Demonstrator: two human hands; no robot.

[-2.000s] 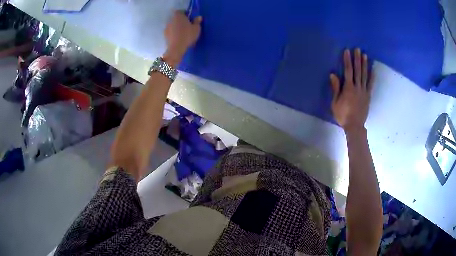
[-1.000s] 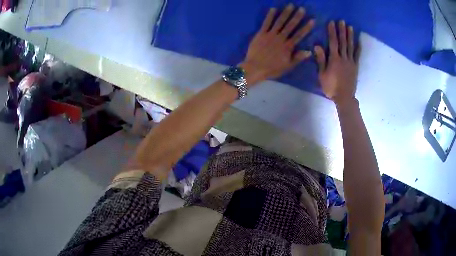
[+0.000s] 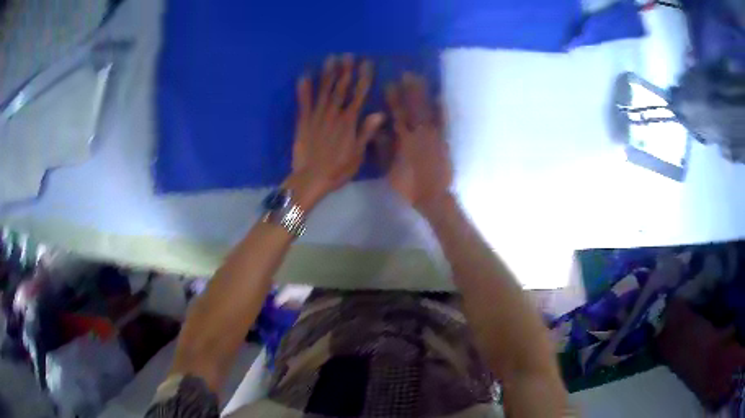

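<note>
A bright blue fabric sheet [image 3: 229, 98] lies flat on the white table, its straight near edge close to the table's front edge. My left hand [image 3: 331, 131] lies palm down on the fabric with its fingers spread. My right hand [image 3: 421, 143] is beside it, palm down at the fabric's near right part, its fingers blurred. Neither hand grasps anything. The ply edges under my hands are hidden.
A silver metal plate [image 3: 658, 131] lies on the white table [image 3: 523, 180] at the right, with a blurred grey object beside it. Whitish shapes with dark outlines [image 3: 57, 122] lie at the left. Scraps and bags [image 3: 90, 359] are heaped below the table edge.
My left hand went from the fabric's left edge to lying flat near my right hand. The view has turned; the metal plate and blue sheet now sit differently, with a blurred grey object showing at right.
</note>
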